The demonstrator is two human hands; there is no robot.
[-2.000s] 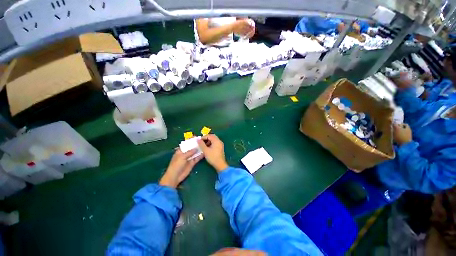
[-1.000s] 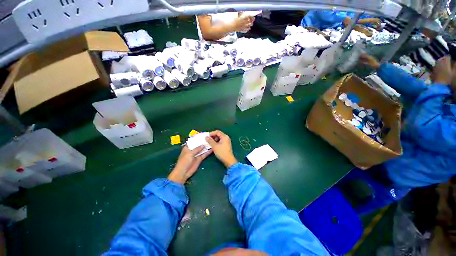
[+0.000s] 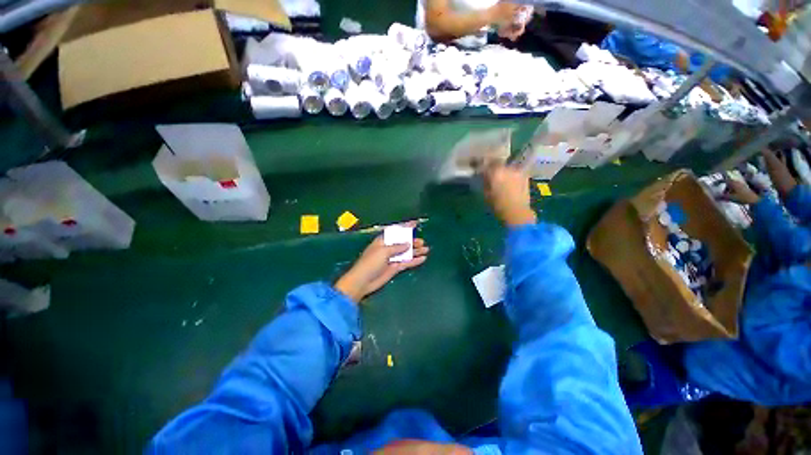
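My left hand (image 3: 384, 263) is palm up at the middle of the green worktop and holds a small stack of white leaflets (image 3: 398, 243) under its thumb. My right hand (image 3: 509, 194) is farther forward and to the right, at a blurred open white box (image 3: 476, 155). Whether its fingers grip the box or a leaflet cannot be told. A spare leaflet stack (image 3: 490, 285) lies on the green worktop (image 3: 427, 355), partly covered by my right sleeve. Another open white box (image 3: 218, 182) stands upright at the left with its flap raised.
More white boxes stand at the far left (image 3: 67, 213) and back right (image 3: 569, 142). White cylinders (image 3: 356, 80) are piled across the back. A brown carton of small parts (image 3: 671, 258) is at the right beside a worker's blue sleeve. An open brown carton (image 3: 147, 58) is back left.
My right hand has left the leaflet stack and moved forward and right to the box. My left hand still holds its stack. The view has shifted, and the nearby box is now blurred.
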